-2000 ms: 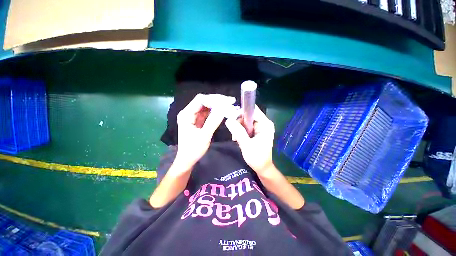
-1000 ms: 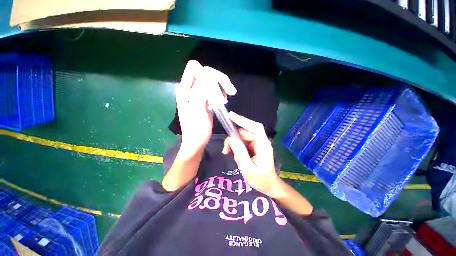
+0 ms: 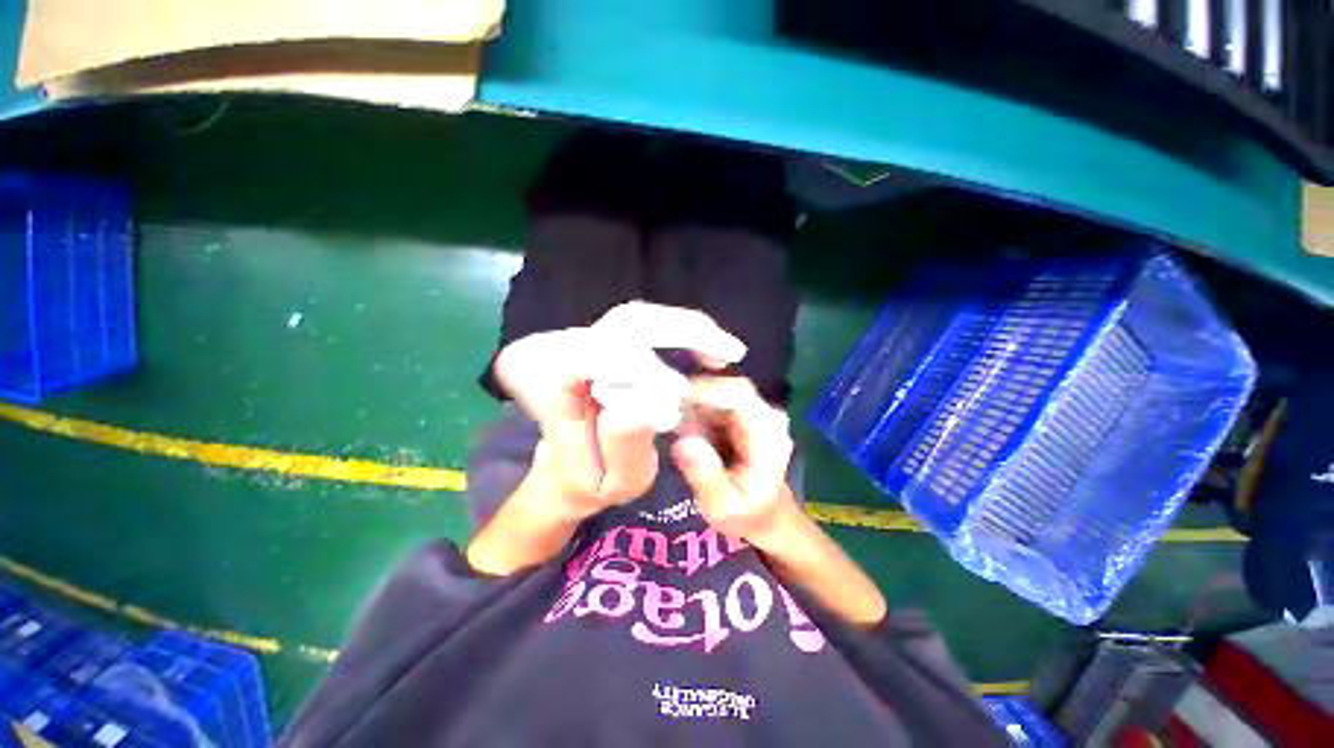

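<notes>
My left hand [image 3: 597, 409] and my right hand [image 3: 743, 456] meet in front of my chest, over my lap. Their fingers are closed around a silver-grey tube [image 3: 683, 415]. Only a small part of the tube shows between the hands; the rest is hidden by the fingers. The left hand is overexposed, so a white end cap at the tube cannot be told from the fingers.
A teal bench [image 3: 658, 91] runs across the top, with cardboard [image 3: 264, 73] at left and a black slotted tray [image 3: 1024, 51] of tubes at right. A film-wrapped blue crate [image 3: 1105, 424] stands at right. Blue crates [image 3: 81, 285] are at left. Part of a person shows at far right.
The tube stood upright in my right hand, then slanted between both hands; now it is mostly covered by fingers. Both hands have moved lower, nearer my chest, since the oldest frame.
</notes>
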